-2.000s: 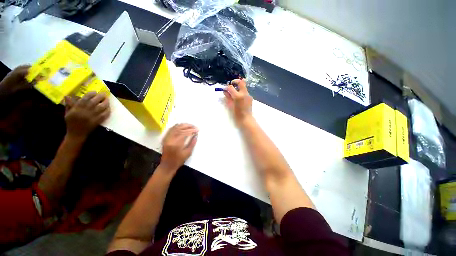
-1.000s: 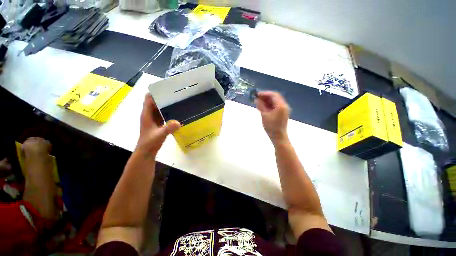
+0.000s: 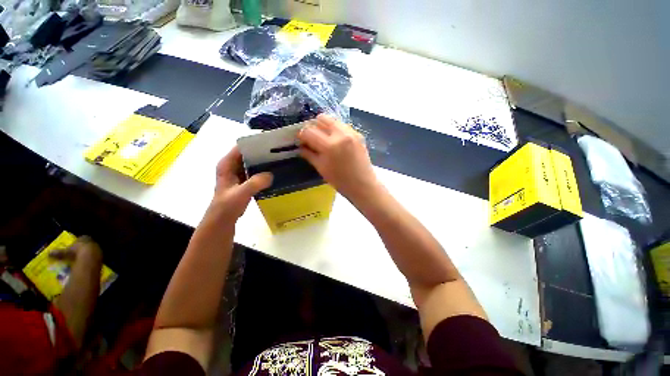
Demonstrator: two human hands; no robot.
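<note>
A yellow-and-black carton [image 3: 297, 208] stands upright on the bench in front of me. Its top flap [image 3: 266, 146] is raised, with the pale inner side and a dark slot facing me. My left hand [image 3: 233, 183] grips the carton's left side, with the thumb on its front top edge. My right hand [image 3: 334, 150] is at the right end of the flap, fingertips pinched by the slot. A dark strip shows along the slot at the fingertips, apparently a carry handle [image 3: 283, 148]; the fingers hide the rest. The bag of handles [image 3: 297, 92] lies just beyond the carton.
Flat cartons [image 3: 139, 147] lie stacked at left. Two finished boxes [image 3: 530, 189] stand together at right. Loose small black pieces [image 3: 485, 130] lie on the far right surface. Clear plastic bags [image 3: 613, 272] lie far right. A neighbour's hand [image 3: 77, 257] holds a yellow carton at lower left.
My left hand has taken hold of the open carton and brought it in front of me. My right hand has moved from the bag to the flap, which is now tilted nearer.
</note>
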